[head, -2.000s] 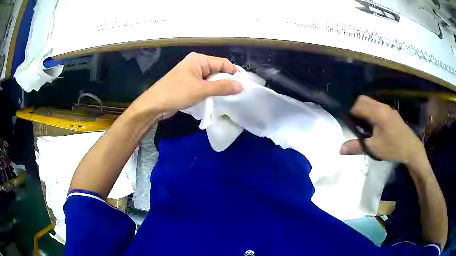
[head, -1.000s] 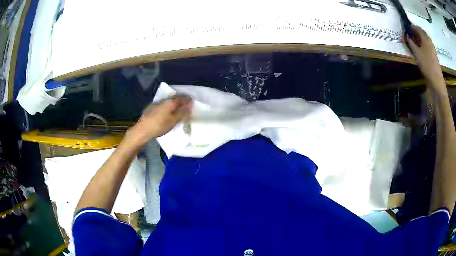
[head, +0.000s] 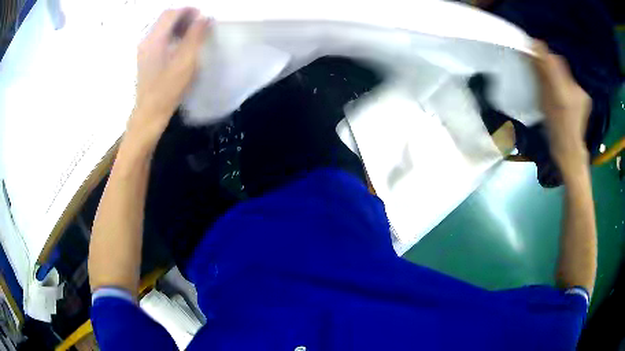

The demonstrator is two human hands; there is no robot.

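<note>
A long white fabric piece point(head: 308, 38) is stretched between my two hands across the top of the view, partly blurred. My left hand point(head: 171, 58) grips its left end over the white table; a flap of cloth hangs below the fingers. My right hand point(head: 562, 92) grips its right end, over the floor side. A stack of white cut pieces point(head: 418, 164) lies below the cloth, right of my lap; the held cloth hides its upper part. The shears cannot be made out.
The white machine table point(head: 62, 103) with its wooden edge is at the left. White pieces point(head: 168, 315) lie by my left side near a yellow tube point(head: 75, 337). Green floor point(head: 507, 206) shows at right. A dark-clad person point(head: 569, 34) is at top right.
The view has turned right. The cloth has left my lap and is raised and spread out. My right hand has moved from the shears on the table to the cloth's right end.
</note>
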